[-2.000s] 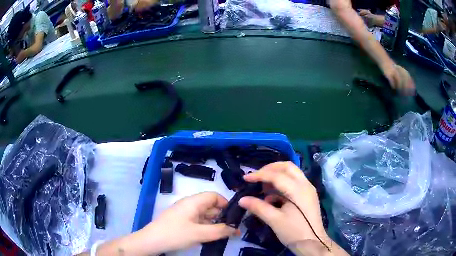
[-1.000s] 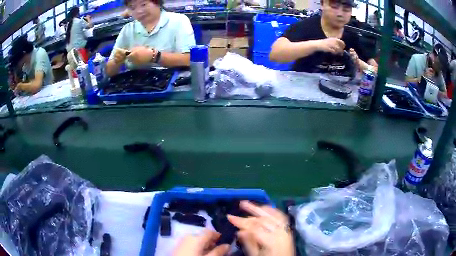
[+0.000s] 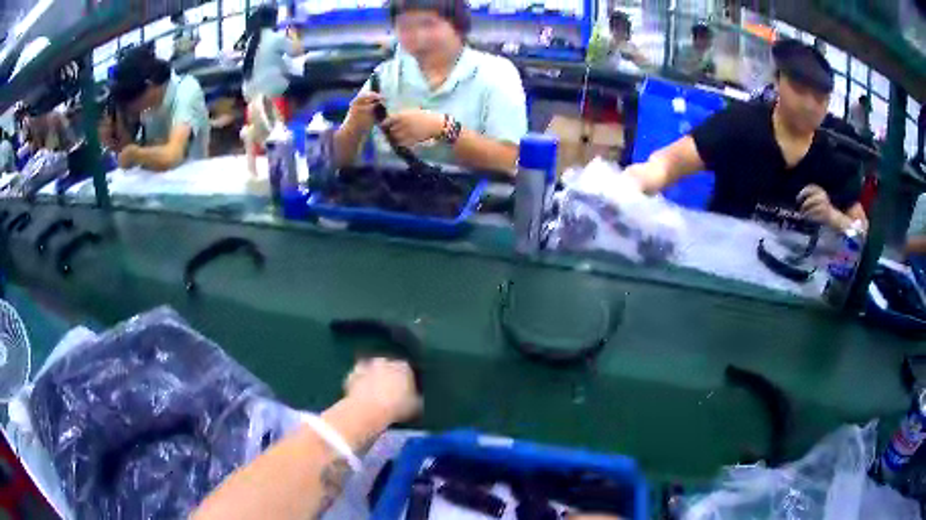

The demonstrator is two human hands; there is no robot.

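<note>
A black curved headband [image 3: 378,331] lies on the green belt just beyond the tray. My left hand [image 3: 384,388] reaches over the belt, its fingers closed on the lower part of this band and hiding some of it. The blue tray [image 3: 523,450] is cut off by the bottom edge and holds short black parts [image 3: 469,498]. My right hand [image 3: 592,514] is a small, blurred patch of skin at the bottom edge by the tray; its fingers and hold cannot be made out.
More black bands lie on the belt [image 3: 477,381] to left and right. A clear bag of dark bands [image 3: 142,406] is at left, another clear bag [image 3: 802,488] at lower right beside a spray can [image 3: 904,437]. Two people work across the belt, behind a tall blue-capped can [image 3: 535,193].
My left hand has left the tray and reached forward to the band on the belt. My right hand has dropped mostly out of view. The view has swung and tilted.
</note>
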